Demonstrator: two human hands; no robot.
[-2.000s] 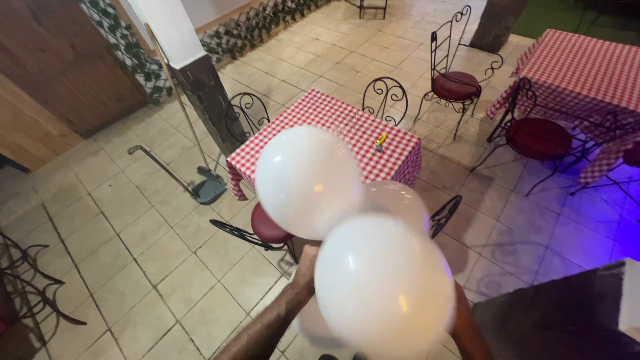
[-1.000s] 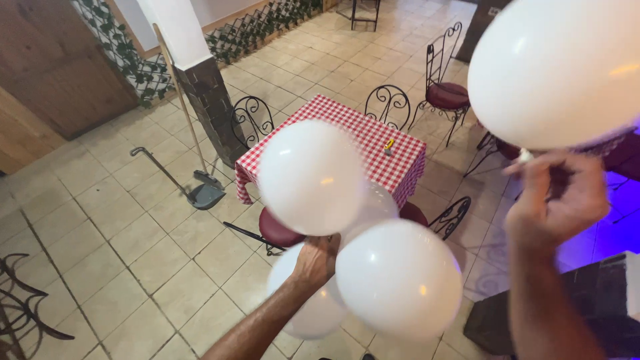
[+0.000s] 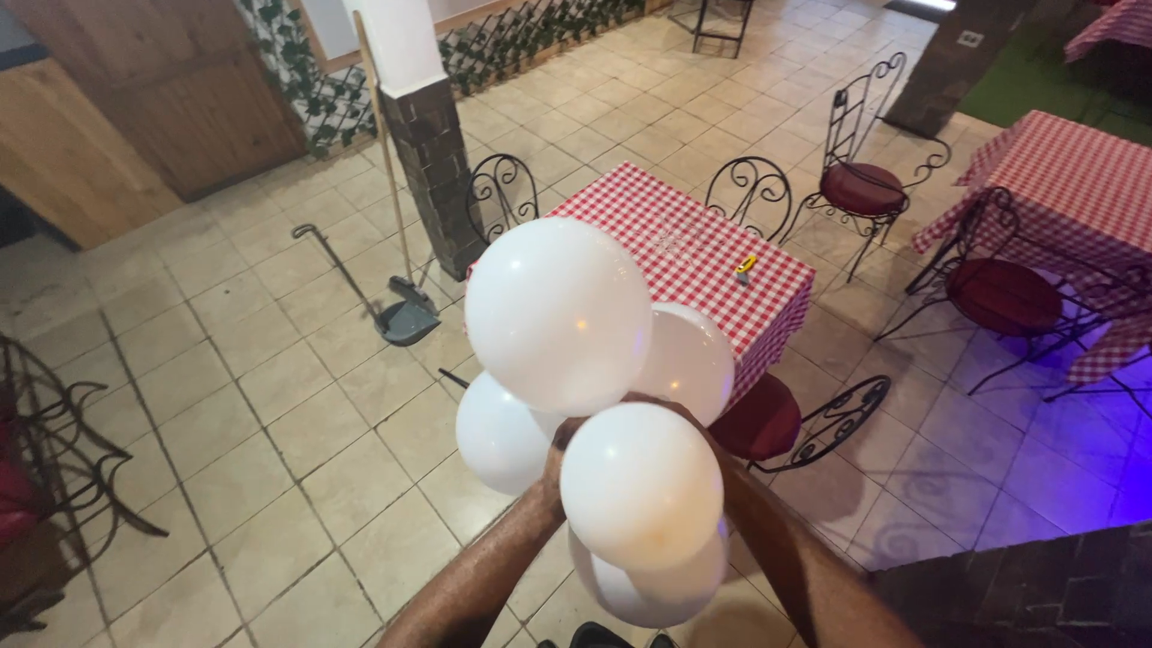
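Several white balloons (image 3: 558,315) are bunched in front of me, with one lower balloon (image 3: 641,486) covering much of both hands. My left hand (image 3: 565,443) is at the middle of the bunch; its fingers are mostly hidden behind the balloons. My right hand (image 3: 661,401) reaches into the same spot from the right, only its back edge showing between balloons. Whether its fingers are closed on a balloon neck cannot be seen. Beyond the bunch, a yellow utility knife (image 3: 745,267) lies on a table with a red checkered cloth (image 3: 684,243).
Wrought-iron chairs with red seats (image 3: 862,189) surround the near table; one (image 3: 760,418) is close to my right arm. A long-handled dustpan (image 3: 407,321) and a broom (image 3: 385,153) stand by the pillar (image 3: 432,171). A dark brick ledge (image 3: 1035,585) is at lower right.
My right hand, which held a balloon up at the right a second ago, has moved down and left to the bunch beside my left hand.
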